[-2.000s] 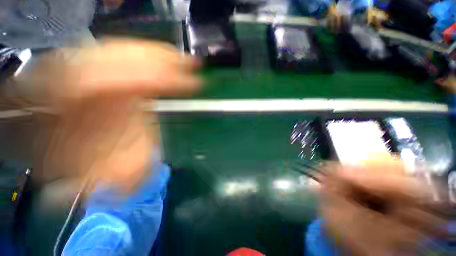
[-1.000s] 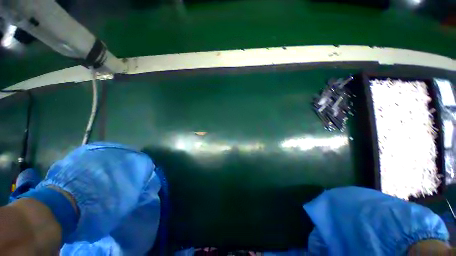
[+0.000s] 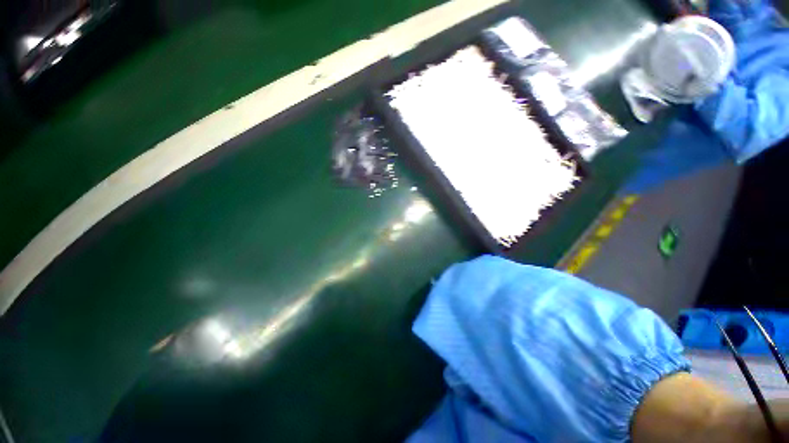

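My right hand (image 3: 705,415) is at the lower right edge. Only the wrist and a bit of the hand show below a blue sleeve; the fingers are cut off. Thin dark tweezers (image 3: 746,363) stick up from it, their two prongs apart, with nothing seen between them. My left hand is out of the picture. The black parts tray (image 3: 432,192), filled with small white pieces (image 3: 484,143), lies on the green bench at upper centre. A loose pile of dark parts (image 3: 359,154) lies just left of it.
Shiny plastic bags (image 3: 562,95) lie along the tray's right side. A person's blue sleeve (image 3: 753,104) is at the upper right beside a round white fan (image 3: 689,59). A white strip (image 3: 173,156) borders the bench. A blue bin (image 3: 701,327) and yellow floor line (image 3: 603,234) show at right.
The view has turned to the right and tilted. The tray and pile now appear further left. My left arm has left the picture, and the tweezers now show at the right edge.
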